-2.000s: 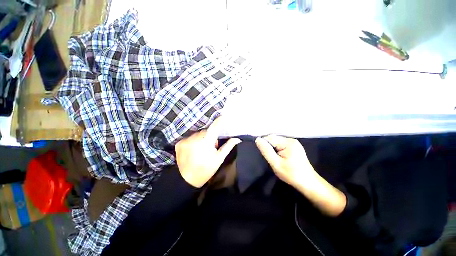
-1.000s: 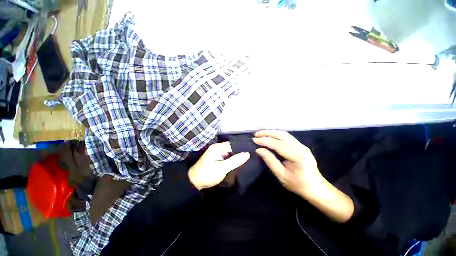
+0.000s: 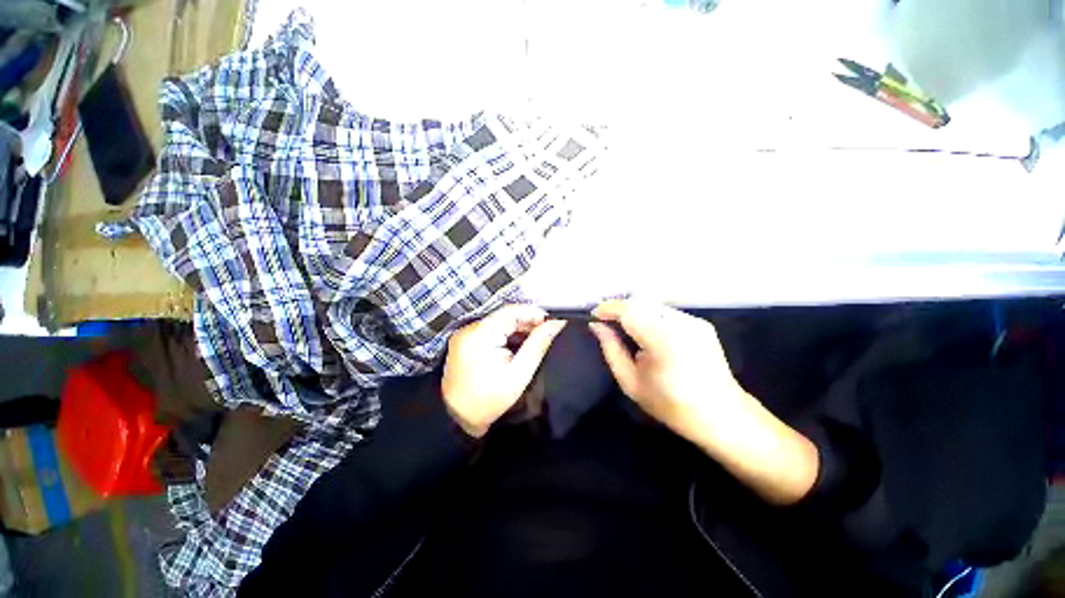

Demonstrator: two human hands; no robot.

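Note:
A dark fabric piece (image 3: pixel 572 380) hangs at the front edge of the white table, hard to tell from the black clothes behind it. My left hand (image 3: pixel 496 368) pinches its upper edge between thumb and fingers. My right hand (image 3: pixel 666 362) pinches the same edge a short way to the right. A narrow dark strip shows between the fingertips. Plaid fabric (image 3: pixel 385 222) in white, black and blue lies in folds on the table's left part and hangs over its edge beside my left arm. Brown fabric (image 3: pixel 248 450) hangs below it.
Open thread snips (image 3: pixel 893 94) lie on the overexposed white table (image 3: pixel 724 222) at upper right. A black phone (image 3: pixel 115 134) lies on the taped cardboard surface (image 3: pixel 129 280) at left. A red plastic stool (image 3: pixel 111 426) and a cardboard box (image 3: pixel 41 477) are below left.
My hands were parted over the dark piece one second ago, with fingers spread; both now pinch its edge, fingertips closer together. The plaid fabric lies much the same.

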